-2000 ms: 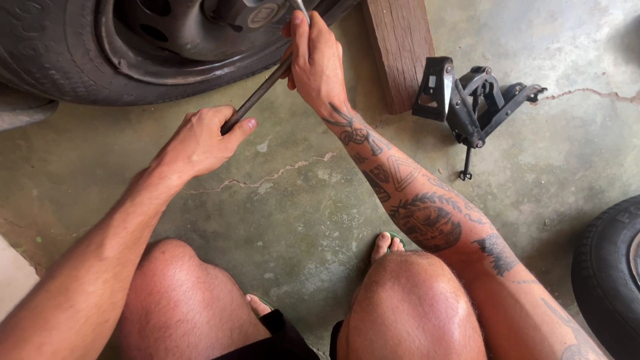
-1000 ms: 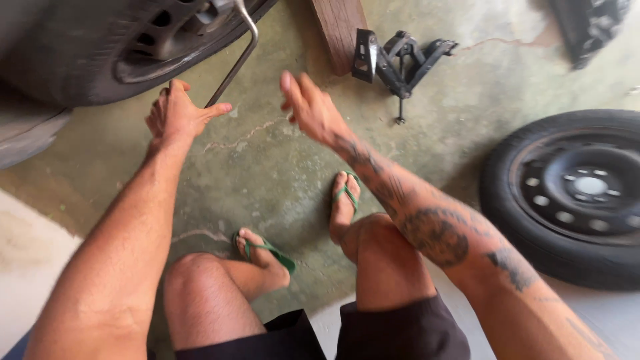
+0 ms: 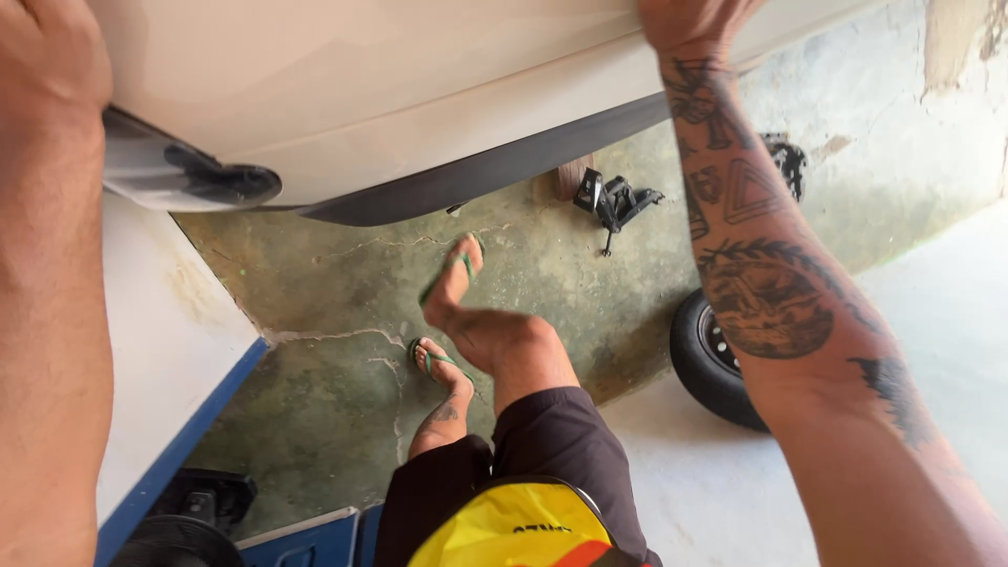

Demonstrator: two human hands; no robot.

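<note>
Both arms reach up over the pale body of a car [image 3: 378,71]. My left hand [image 3: 51,59] is at the top left corner, beside the car's lamp [image 3: 213,177]; its fingers are cut off by the frame. At the top right, my right hand [image 3: 697,24] lies over the car's body, its fingertips out of view. On the floor below the dark lower trim [image 3: 472,177] stands a black scissor jack [image 3: 614,201], near a wooden block [image 3: 573,177]. A short dark end of a rod [image 3: 457,209] shows under the trim.
A wheel with a black tyre [image 3: 701,370] lies at the right, partly behind my right forearm. A white wall with a blue edge [image 3: 189,433] stands at the left. Black objects [image 3: 197,504] and a blue panel [image 3: 303,543] are at the lower left. The concrete floor [image 3: 331,291] is cracked.
The view has risen from the car's wheel to its body. My left hand has left the metal bar it touched earlier, and both hands are now up at the car. The legs now stand upright.
</note>
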